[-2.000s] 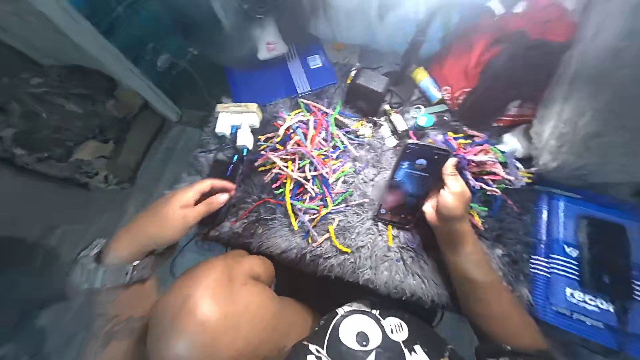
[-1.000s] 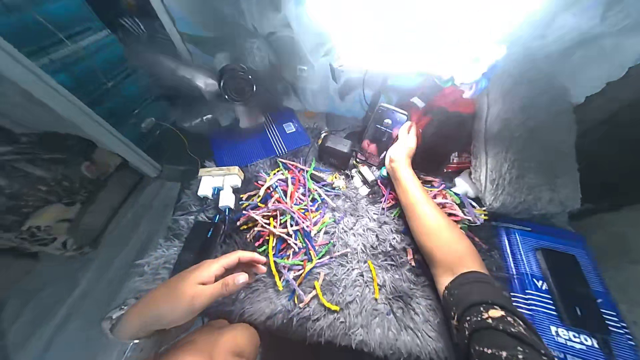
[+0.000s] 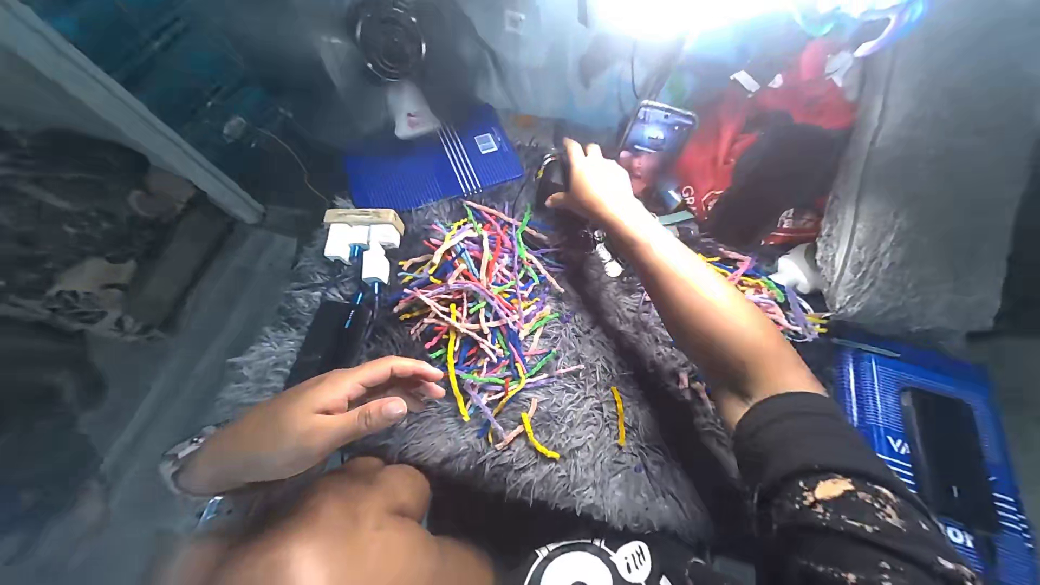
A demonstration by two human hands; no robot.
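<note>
My right hand (image 3: 597, 183) reaches to the back of the grey fluffy cover (image 3: 569, 455), its fingers on a small black box-like object (image 3: 554, 180). Just right of it a smartphone (image 3: 656, 134) with a lit screen leans upright. My left hand (image 3: 349, 410) hovers with fingers apart, holding nothing, near a black power bank or similar device (image 3: 325, 337). Between the hands lies a pile of coloured fuzzy pipe-cleaner-like strips (image 3: 487, 301). Two yellow strips, one curved (image 3: 536, 439) and one straighter (image 3: 620, 416), lie apart in front of it.
White plugs (image 3: 374, 262) sit in a wooden-edged outlet block (image 3: 364, 218) at left. A blue notebook (image 3: 439, 166) lies behind the pile. More strips (image 3: 764, 288) lie at right. A dark phone (image 3: 946, 463) rests on a blue package (image 3: 877, 390). Red cloth (image 3: 723, 154) is at the back.
The smartphone, held in my right hand before, now stands at the back, let go. My right hand has moved left onto the black object. The view has shifted.
</note>
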